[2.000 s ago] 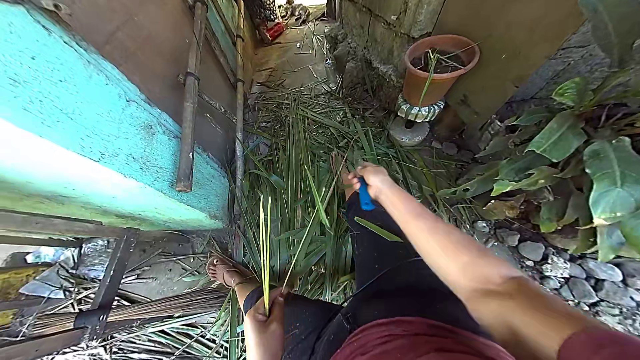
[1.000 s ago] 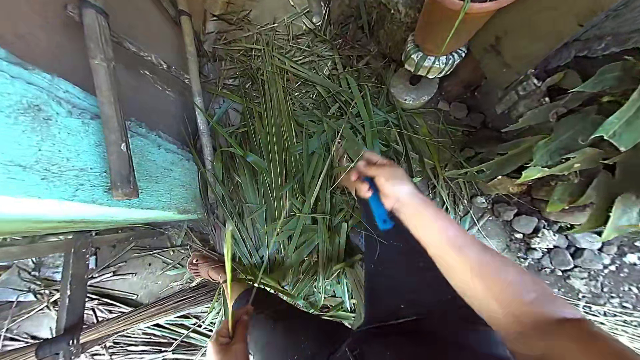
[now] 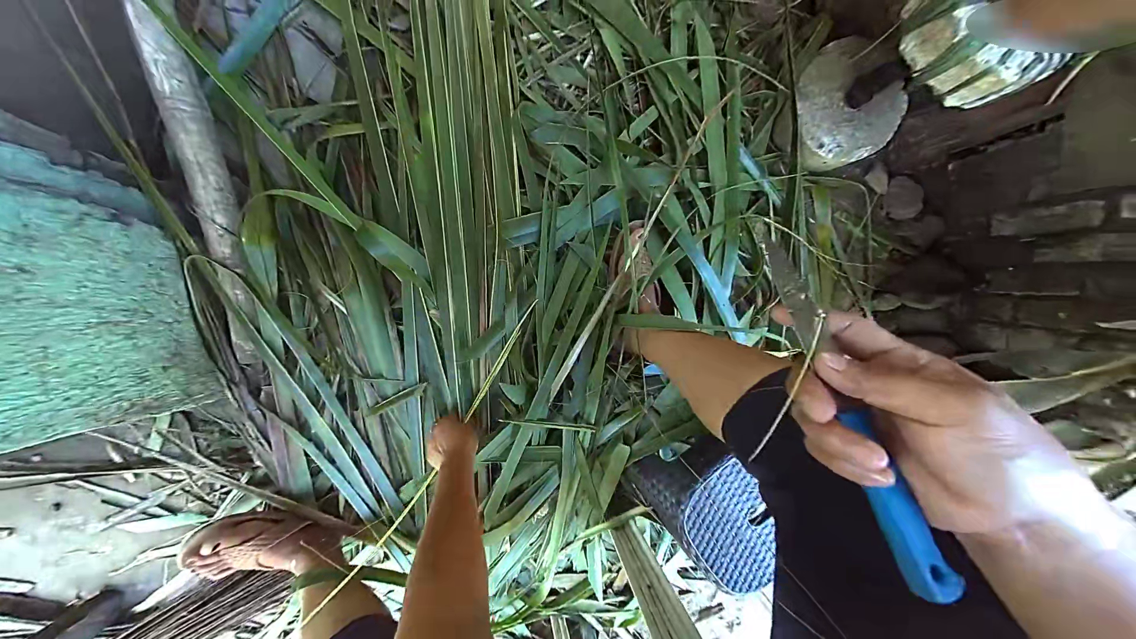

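My right hand is closed around a knife with a blue handle; its blade points up and left, and a thin leaf strand lies against the fingers. My left hand is down among the long green palm leaflets, at the lower end of a bundle of them. A thin yellow-green strip crosses at this hand; whether the fingers grip it or the leaflets I cannot tell. Loose cut leaflets lie around my feet.
A wooden pole and a turquoise wall stand at left. A round stone disc lies upper right beside a patterned pot base. A blue textured object is by my right leg. Thin sticks lie lower left.
My left hand, earlier near my knee with upright strips, is now down at the leaf bundle. The knife stays in my right hand. The view has moved closer to the leaves.
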